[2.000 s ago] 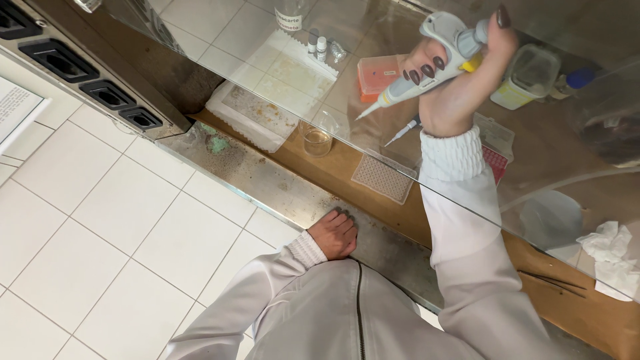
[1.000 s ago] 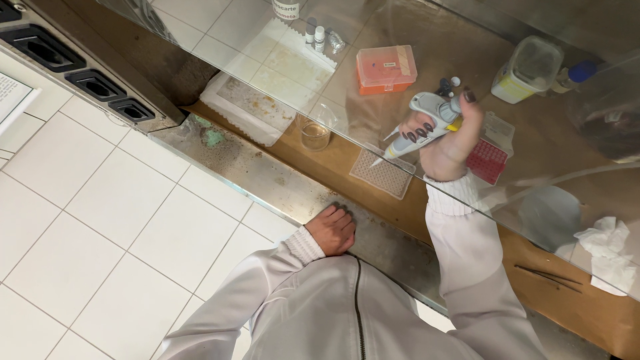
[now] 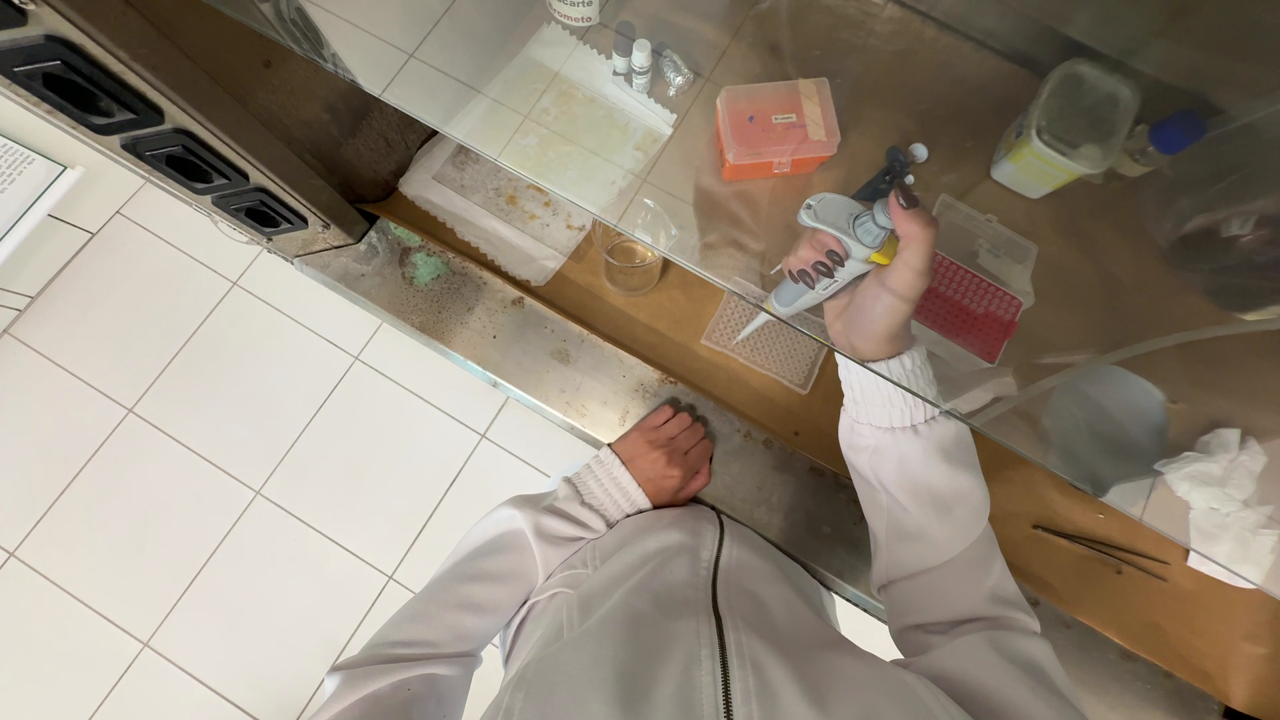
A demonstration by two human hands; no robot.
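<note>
Behind the glass sash, my right hand [image 3: 880, 285] grips a micropipette [image 3: 838, 225], thumb at its plunger end. Its pale tip points down and left over a clear multiwell plate [image 3: 768, 340]; whether it touches a well cannot be told. My left hand [image 3: 664, 455], fingers curled and empty, rests on the metal front ledge. Left of the plate stands a small glass beaker [image 3: 632, 265] with a little yellowish liquid. Just right of my right hand lies an opened rack of red pipette tips [image 3: 968, 310]. An orange box with a clear lid [image 3: 778, 130] sits farther back.
The glass sash [image 3: 650, 245] crosses above the brown-covered work surface. Small bottles [image 3: 641, 65] and a stained white tray [image 3: 520, 205] are at left. At right are a plastic container [image 3: 1065, 130], a blue-capped bottle [image 3: 1172, 132], crumpled tissue [image 3: 1222, 495] and metal tweezers [image 3: 1100, 550].
My right hand has brought the micropipette down from near the orange box to over the multiwell plate. My left hand has stayed on the ledge.
</note>
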